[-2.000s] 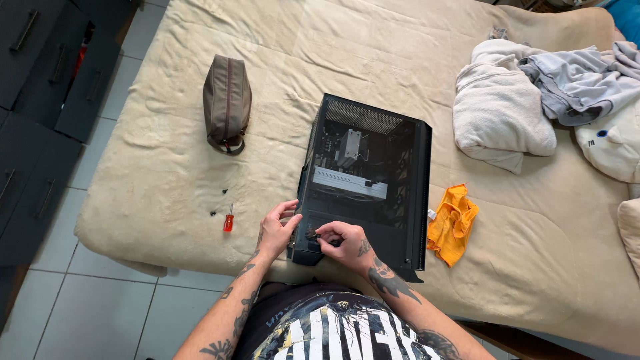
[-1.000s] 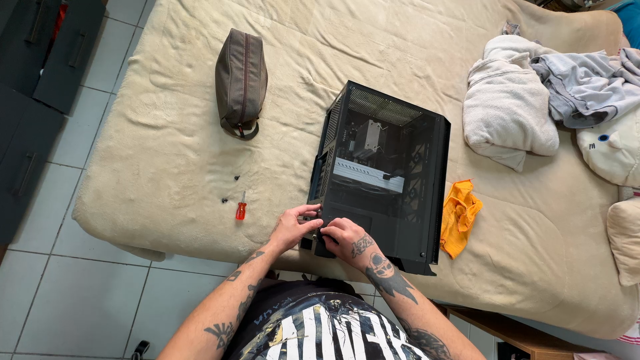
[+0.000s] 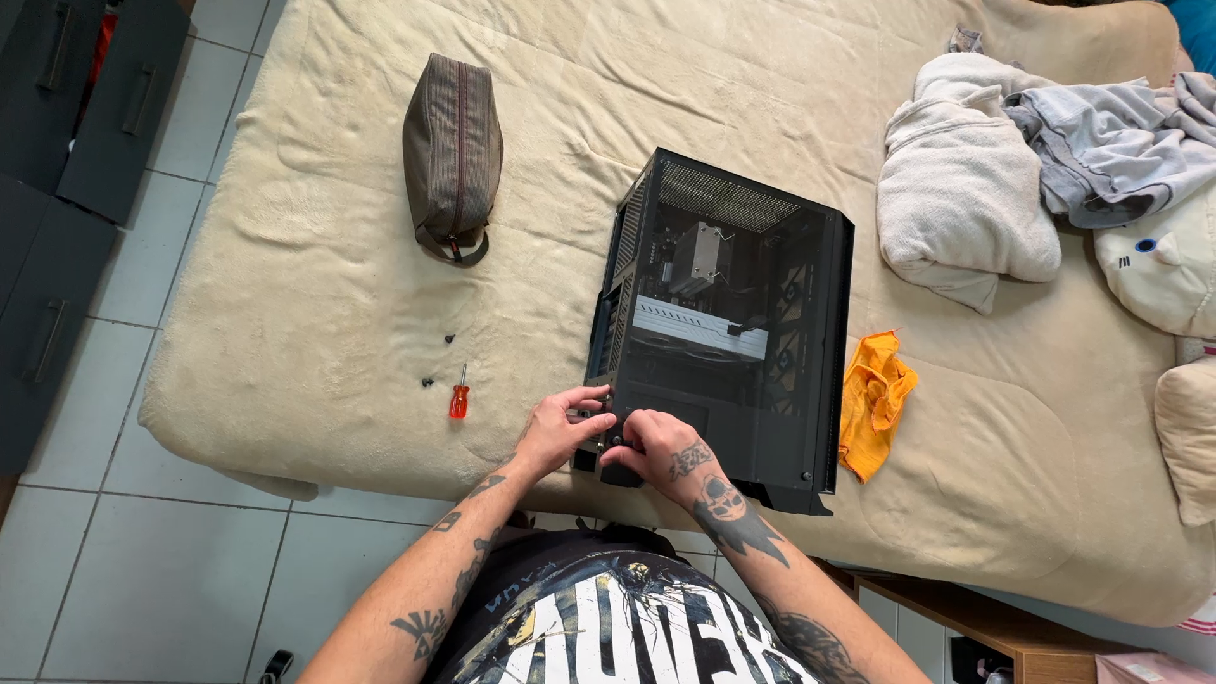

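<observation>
A black desktop computer case [image 3: 727,380] with a see-through side panel lies on the bed; a CPU cooler [image 3: 700,259] and a white graphics card [image 3: 701,326] show inside. My left hand [image 3: 562,427] touches the case's near left corner, its fingertips at the rear edge. Beside it, my right hand [image 3: 660,454] has its fingers curled at a small dark screw [image 3: 617,441] by the panel's corner; whether it grips the screw is unclear. A red-handled screwdriver [image 3: 460,399] rests on the blanket to the left, close to small dark screws [image 3: 449,338].
A grey-brown zippered pouch [image 3: 454,152] lies up and left of the case. An orange cloth [image 3: 874,404] is against its right side. Folded towels [image 3: 964,180] and a white plush toy [image 3: 1164,256] sit at the right. The bed's near edge [image 3: 370,489] runs below the case.
The view has shifted somewhat. Both hands stay at the same corner of the case; my right hand was flatter on the panel's corner and now has its fingers more curled there.
</observation>
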